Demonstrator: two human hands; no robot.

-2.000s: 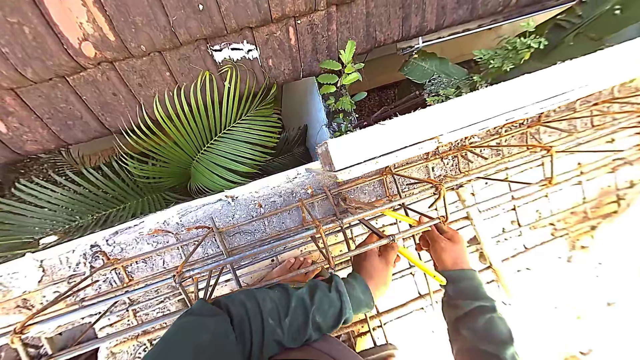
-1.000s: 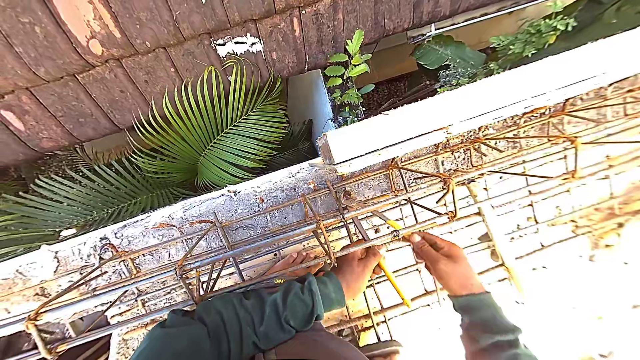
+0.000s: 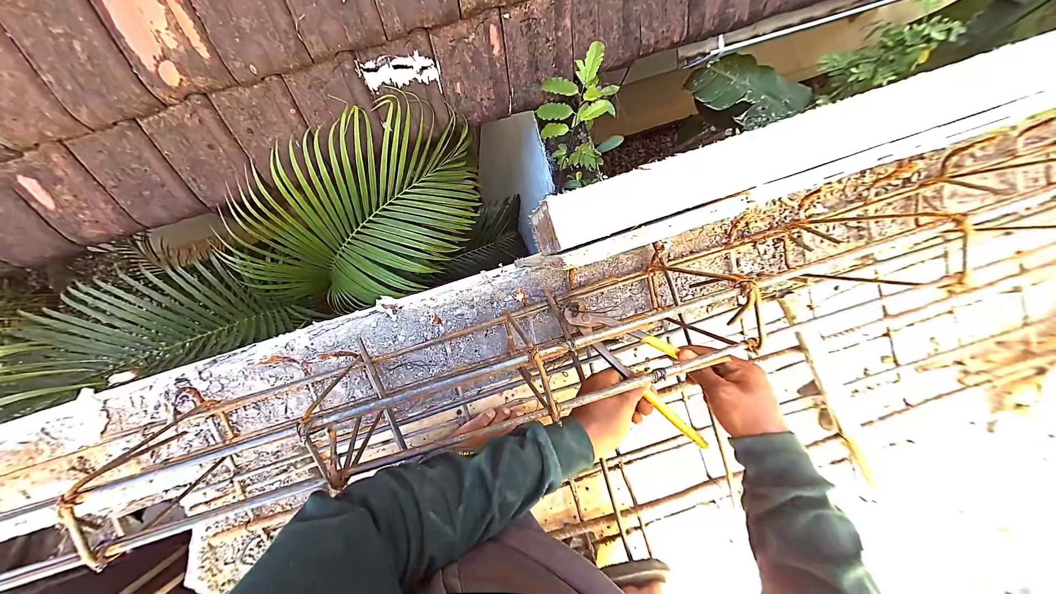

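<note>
A long cage of rusty steel rebar (image 3: 462,381) with bent stirrups runs diagonally along a rough concrete ledge. Pincers with yellow handles (image 3: 672,417) lie across the bars, their jaws inside the cage and their handles spread apart. My left hand (image 3: 609,408) is beside the pincers under a near bar, its fingers curled; what it grips is partly hidden. A small coil of tie wire (image 3: 657,375) sits around that bar, between my hands. My right hand (image 3: 734,392) has its thumb and fingers closed at the end of the same bar, next to the upper yellow handle.
A white-topped beam (image 3: 767,157) borders the cage at the upper right. Beyond the ledge are palm fronds (image 3: 363,214), a leafy plant (image 3: 582,111) and a tiled roof (image 3: 190,140). A rebar mesh (image 3: 891,355) spreads at right. Sandalled feet (image 3: 635,573) show below.
Two seconds ago my right hand was lower and nearer the yellow handles; it moved out to the bar's end. My left hand has shifted slightly along the bar.
</note>
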